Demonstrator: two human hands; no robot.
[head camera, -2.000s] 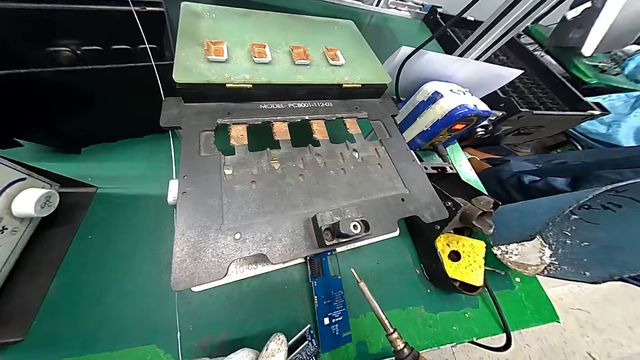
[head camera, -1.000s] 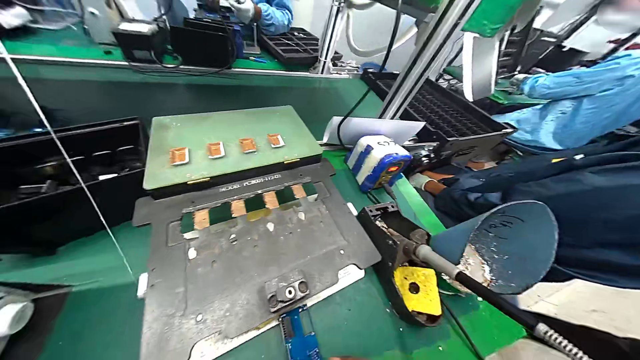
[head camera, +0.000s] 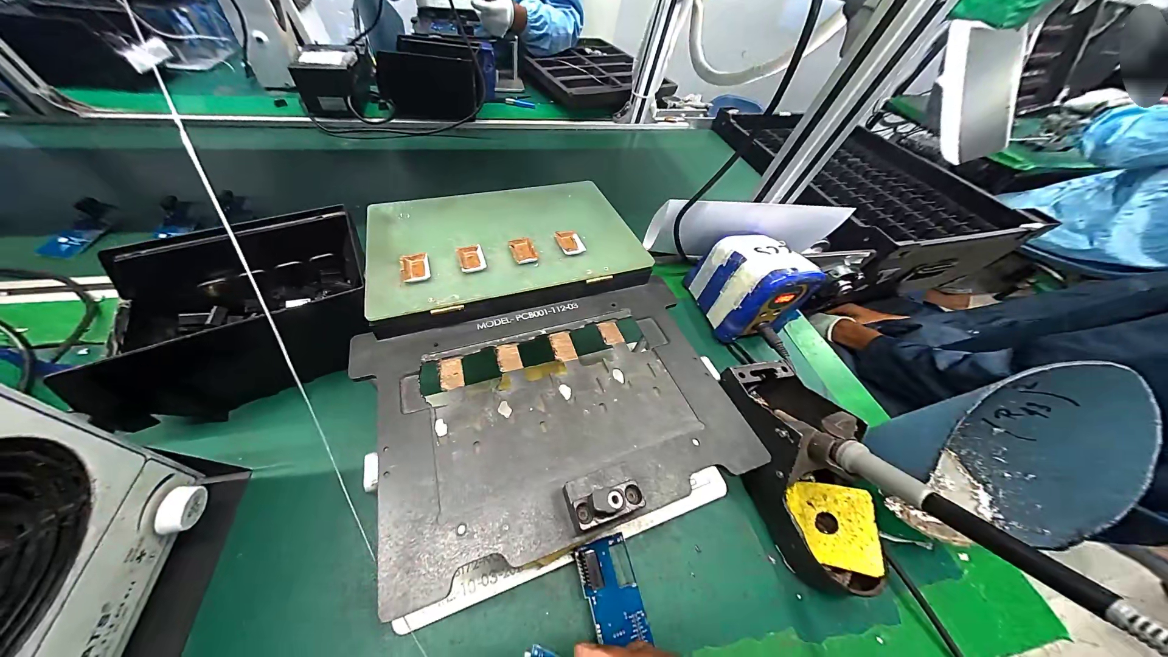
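At the bottom edge, a small part of what looks like my right hand (head camera: 625, 650) shows at the lower end of a blue circuit board (head camera: 613, 598); whether the fingers grip it is hidden. My left hand is out of view. The corner of another blue piece (head camera: 540, 651) shows beside the fingers. The board lies just below a dark grey fixture plate (head camera: 566, 438) with a small metal block (head camera: 604, 505) on it. Behind the plate, a pale green lid (head camera: 502, 210) carries several copper-coloured pads (head camera: 522, 251). A soldering iron (head camera: 899, 479) rests in its stand, beside a yellow sponge (head camera: 832, 537).
A blue and white soldering station (head camera: 756, 287) stands behind the iron stand. A blue funnel-like container (head camera: 1058, 447) is at right. Black box (head camera: 228, 351) and a fan unit (head camera: 73, 538) stand left. A thin white cord (head camera: 274, 328) crosses the view. Co-workers' blue sleeves (head camera: 1122, 182) show at right.
The soldering iron, earlier near the blue board at the bottom, is now in its stand. The gloved fingers seen at the bottom earlier are out of view. The view has tilted up.
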